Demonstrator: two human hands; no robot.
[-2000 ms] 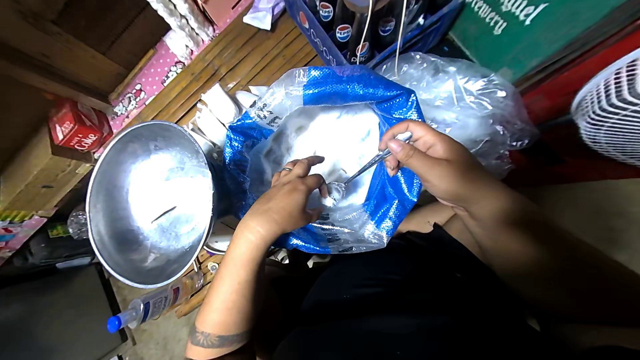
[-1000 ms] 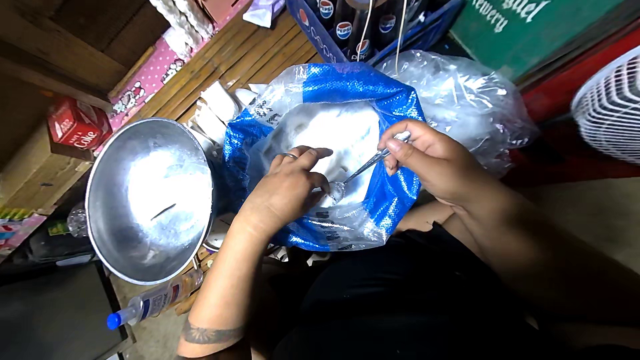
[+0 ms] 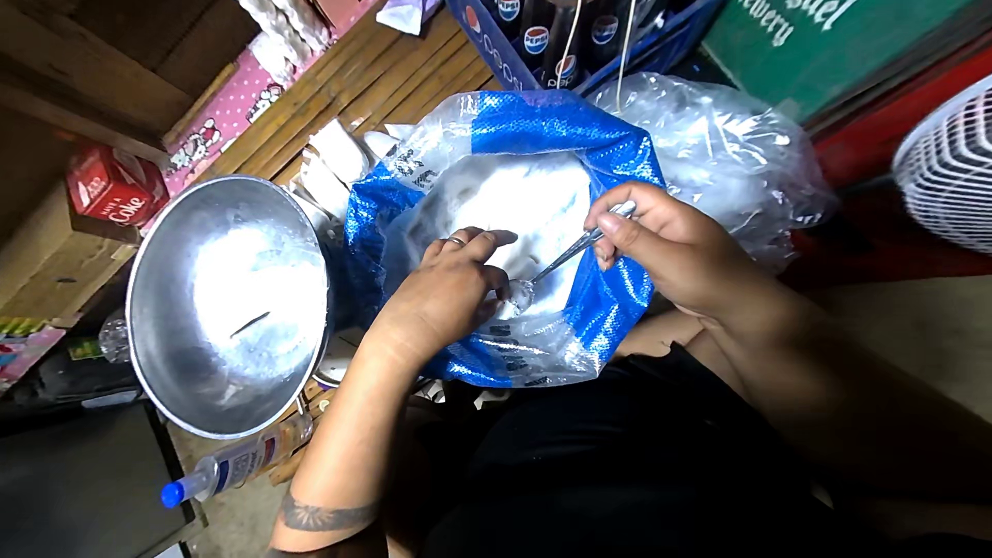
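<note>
A blue and clear woven plastic sack lies open in front of me, with a bright white substance inside. My right hand grips the handle of a metal spoon at the sack's right side; the spoon slants down to the left. My left hand reaches over the sack's left edge, its fingertips close to a small clear plastic piece by the spoon's lower end. Whether the left fingers pinch that piece is hard to see. Left of the sack is a large round metal pot, a dark sliver showing in its glare.
A clear bottle with a blue cap lies below the pot. Behind the sack are a blue crate of soda bottles and a clear plastic bag. A red Coke box is at left, a white fan at right.
Between two seconds and one second ago, my left hand shifted slightly upward over the sack. The right hand has kept its grip on the spoon, nearly still.
</note>
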